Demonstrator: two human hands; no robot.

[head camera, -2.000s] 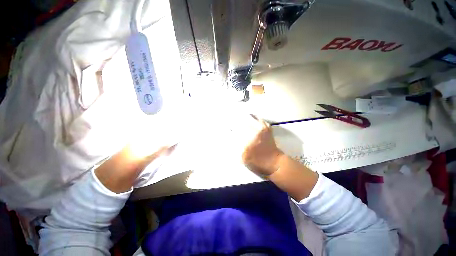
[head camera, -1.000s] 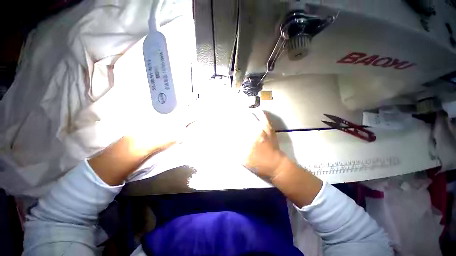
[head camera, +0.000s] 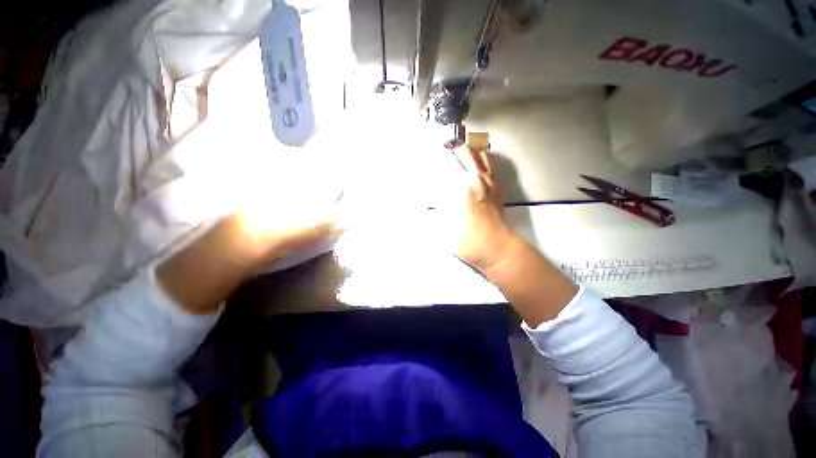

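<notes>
Pale cloth (head camera: 385, 246), washed out by the lamp, lies under the machine head and hangs slightly over the table's front edge. My left hand (head camera: 268, 237) rests on the cloth left of the needle area; its fingers are lost in glare. My right hand (head camera: 479, 210) lies on the cloth with its fingertips close to the dark presser foot (head camera: 458, 134). Whether either hand grips the cloth is hidden by the glare. A small tan block (head camera: 480, 139) sits just right of the foot.
A wide heap of wrinkled pale cloth (head camera: 89, 170) covers the left. The oval lamp (head camera: 288, 85) hangs above it. Red-handled snips (head camera: 646, 208) and a white slip (head camera: 684, 188) lie at right, under the machine head (head camera: 555, 54). Pale pieces (head camera: 734, 358) lie below right.
The whole view has shifted, so the machine and lamp sit higher in the picture. My right fingertips have moved closer to the presser foot. My left hand stays on the cloth.
</notes>
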